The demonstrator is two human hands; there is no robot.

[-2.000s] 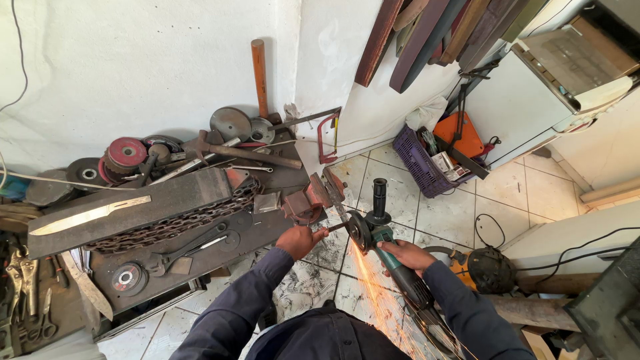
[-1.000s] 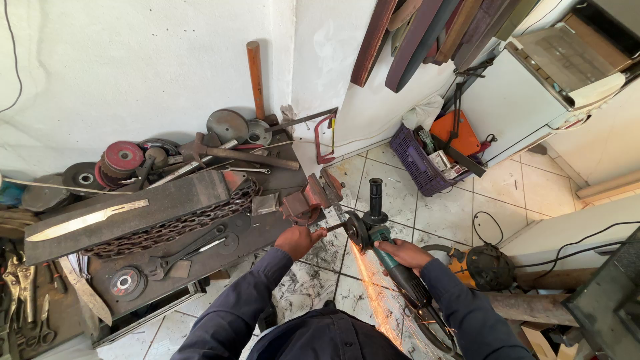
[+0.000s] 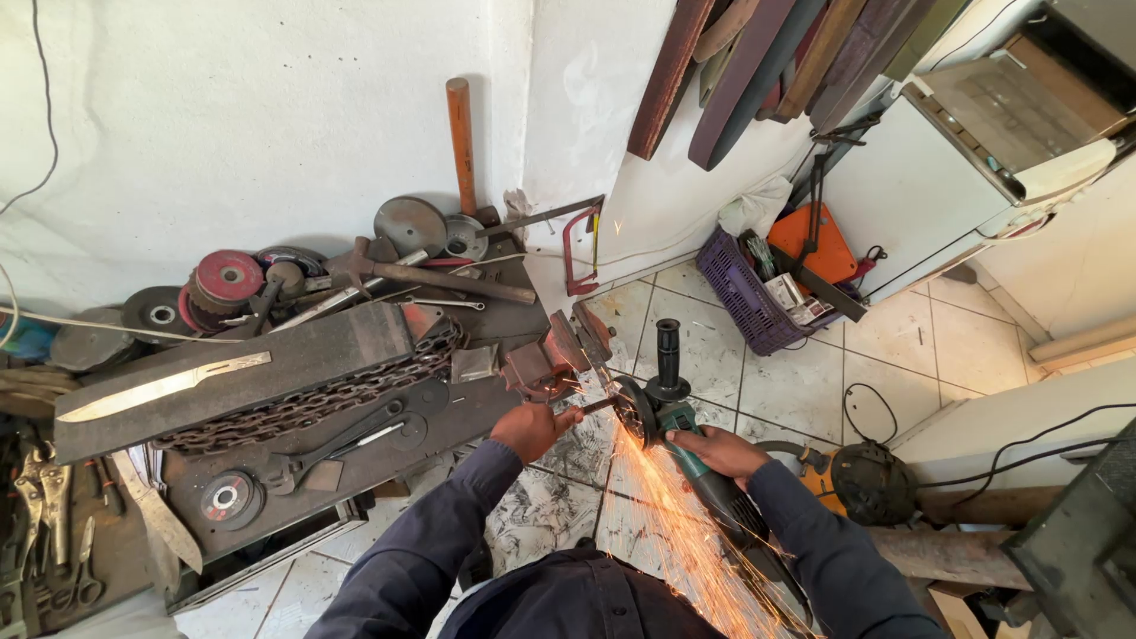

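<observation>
My right hand [image 3: 723,453] grips the green body of an angle grinder [image 3: 688,435], just behind its head. The grinder's black side handle [image 3: 668,355] points up with no hand on it. Its disc [image 3: 632,410] throws a long spray of sparks down toward my body. My left hand [image 3: 532,429] holds a thin dark bar [image 3: 596,406] whose far end meets the disc area; the exact contact is hidden by glare. Just beyond my left hand, a reddish bench vise [image 3: 537,364] stands at the bench corner, with a metal piece between its jaws.
On the bench [image 3: 355,475] lie a knife-shaped blank [image 3: 169,386] on a dark plate, a rusty chain [image 3: 311,417], an adjustable wrench [image 3: 333,448], grinding discs [image 3: 229,499] and a hammer [image 3: 444,280]. A red hacksaw [image 3: 581,251] hangs by the wall. A purple crate [image 3: 745,297] sits on the tiled floor.
The spark spray has grown wider and denser than one second ago. Both hands keep nearly the same place.
</observation>
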